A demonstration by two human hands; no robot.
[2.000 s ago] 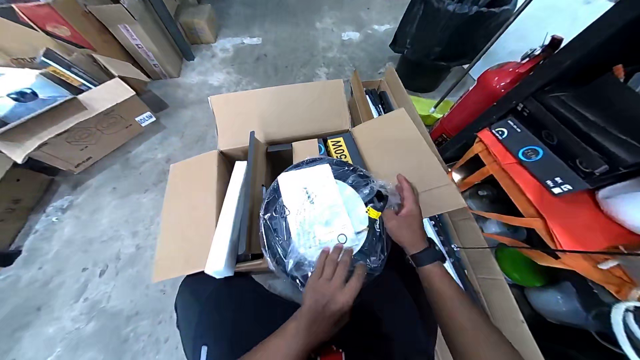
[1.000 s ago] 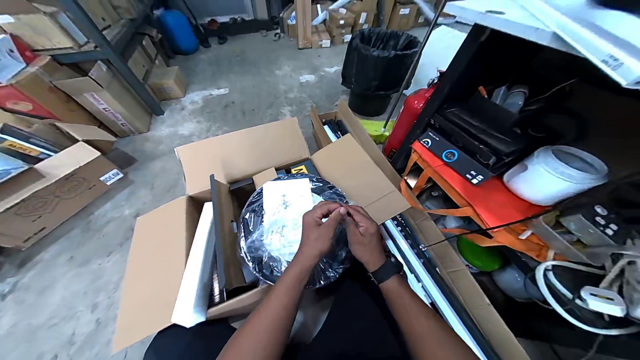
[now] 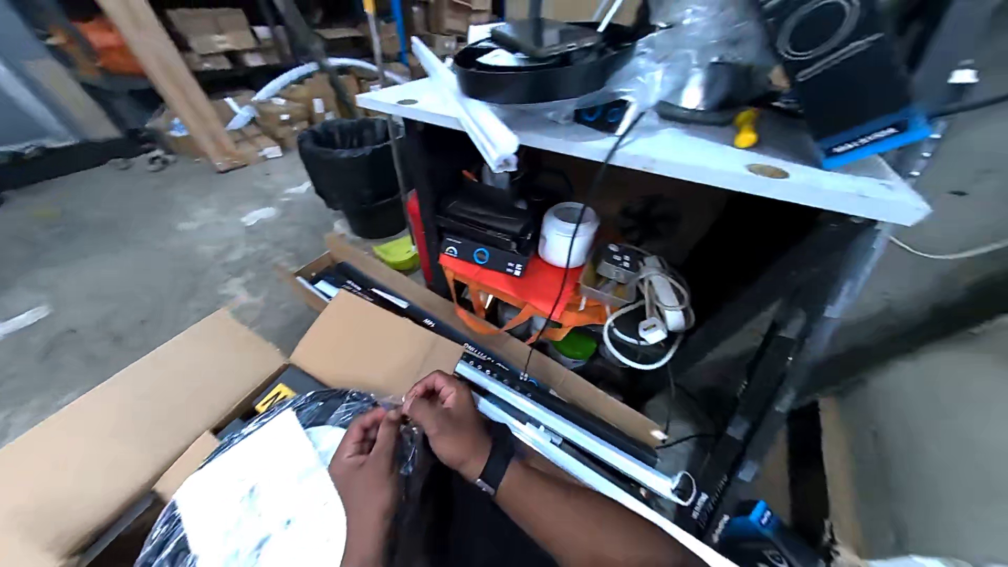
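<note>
A round item in clear plastic wrap [image 3: 354, 402] rests on an opened cardboard box [image 3: 370, 339], with a white paper sheet [image 3: 260, 488] on top. At its right edge my left hand [image 3: 370, 465] and my right hand [image 3: 449, 421] meet, fingertips pinched together. Something small and thin, perhaps a bit of the clear wrap, is between them; it is too small to tell. My right wrist wears a dark band. Inside the box, a dark carton with a yellow patch [image 3: 276, 395] shows behind the round item.
Right of the box lies a long carton [image 3: 630, 421] holding long dark boxes and white strips [image 3: 575, 441]. Beyond stands a white-topped workbench [image 3: 669, 169] with a black pan-like tray [image 3: 543, 75], over an orange bag [image 3: 535, 287] and a coiled white cable [image 3: 630, 354]. A black bin [image 3: 354, 173] stands behind.
The view has swung far to the right. Two seconds ago my hands lay apart on the wrapped round item; since one second ago they have been together at its right side.
</note>
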